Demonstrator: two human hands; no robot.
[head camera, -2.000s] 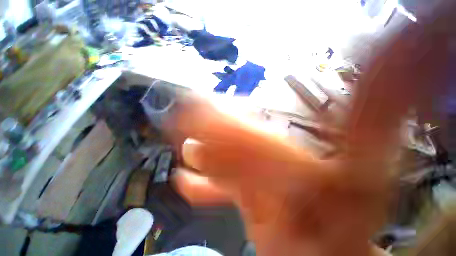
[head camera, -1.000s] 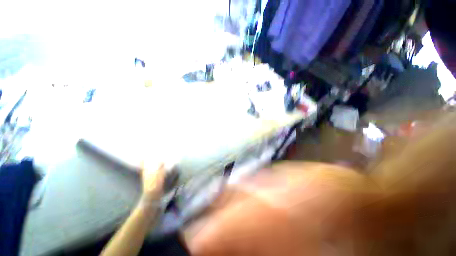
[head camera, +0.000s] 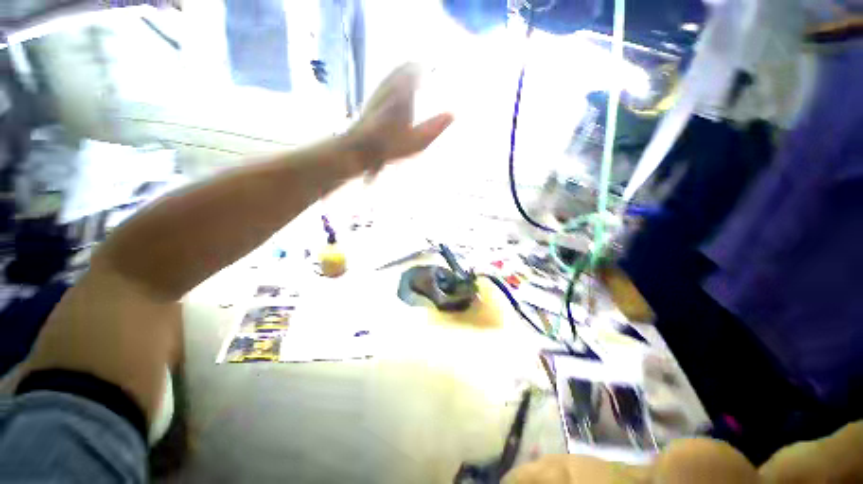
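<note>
My left arm reaches in from the lower left, and my left hand (head camera: 390, 123) is over the far part of the white table (head camera: 322, 416), thumb apart from the fingers. It looks empty against the glare. A blurred skin-coloured shape at the bottom right edge looks like my right hand (head camera: 700, 463), cut off by the frame; its grip is hidden. Black shears (head camera: 506, 444) lie beside it, partly cut off. A dark iron (head camera: 445, 288) with a black cord sits mid-table. A yellow bulb-shaped tool (head camera: 332, 260) stands to its left.
A printed paper (head camera: 260, 331) lies left of the iron. A white-edged dark item (head camera: 606, 411) lies near the right table edge. A black cord and a pale green line (head camera: 610, 142) hang at right. Dark and purple cloth (head camera: 804, 227) hangs beyond the table's right side.
The view has swung to another part of the table, with the iron and shears now showing. The left arm now stretches far forward. The large blurred skin shape at right has shrunk to the bottom edge.
</note>
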